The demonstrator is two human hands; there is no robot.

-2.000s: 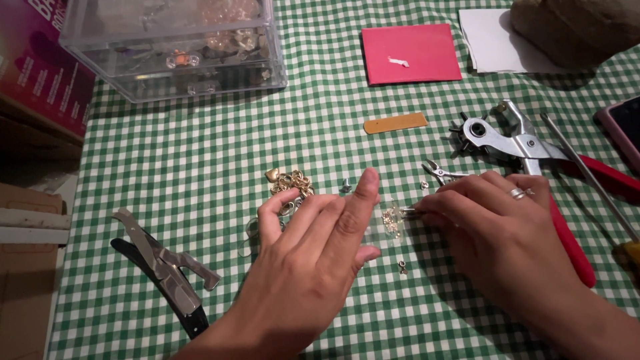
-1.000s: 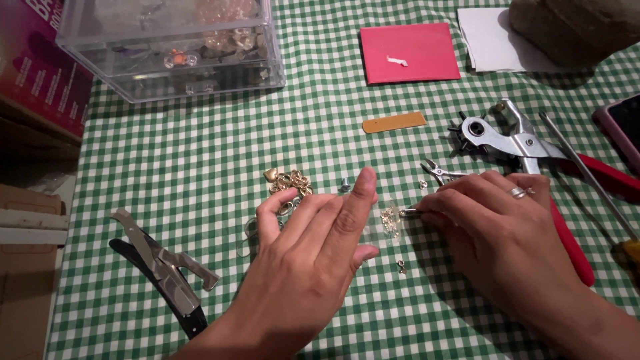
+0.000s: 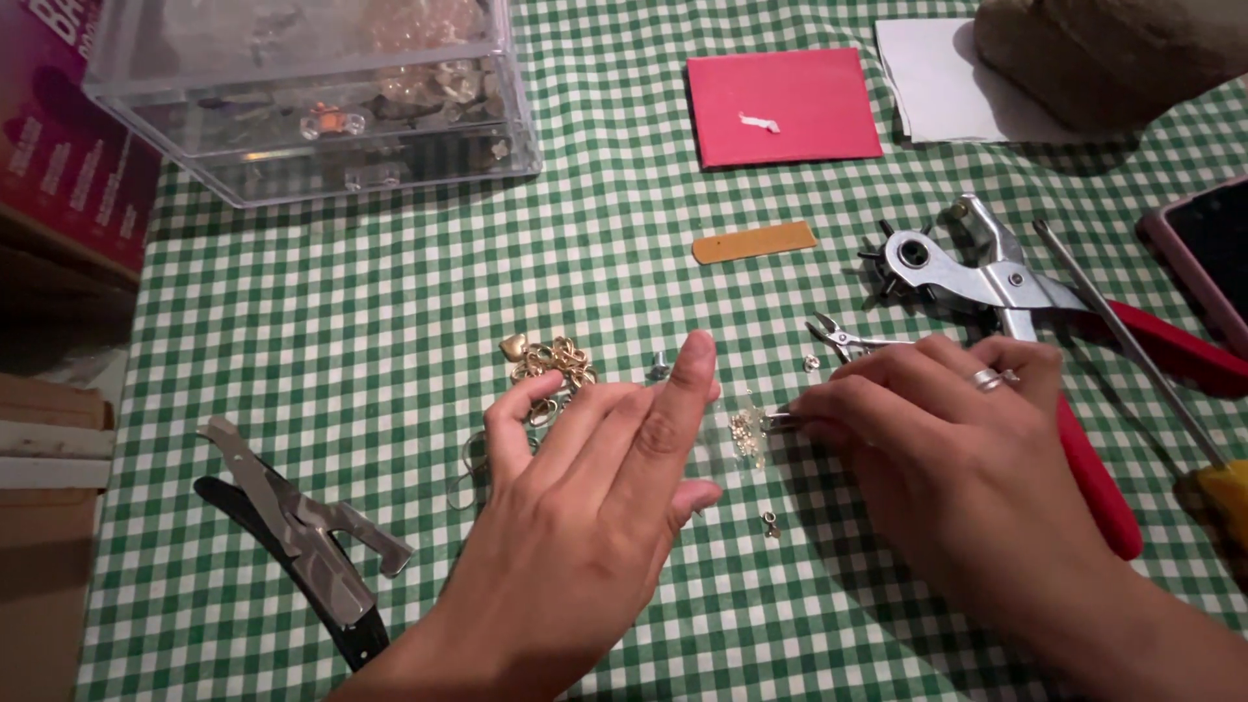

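My left hand [image 3: 595,468] lies palm down over a small clear plastic piece, perhaps a bag, its fingers spread and partly hiding it. Small gold-coloured findings [image 3: 746,434] lie at that piece's right end. My right hand [image 3: 936,448], with a silver ring, pinches a small metal tool [image 3: 777,421], perhaps tweezers, whose tip reaches the findings. A gold-coloured chain with a heart charm [image 3: 558,363] lies beyond my left fingers. A small metal clasp [image 3: 770,525] is between the hands, nearer me. Small silver-coloured pliers [image 3: 838,336] lie just beyond my right hand.
A revolving leather punch [image 3: 1004,278] with red handles and a screwdriver [image 3: 1131,341] lie right; a phone [image 3: 1209,253] is beyond. A clear drawer box [image 3: 322,127] stands far left, a metal multi-tool [image 3: 312,546] near left. A tan strip [image 3: 754,242] and red card [image 3: 785,97] lie farther back.
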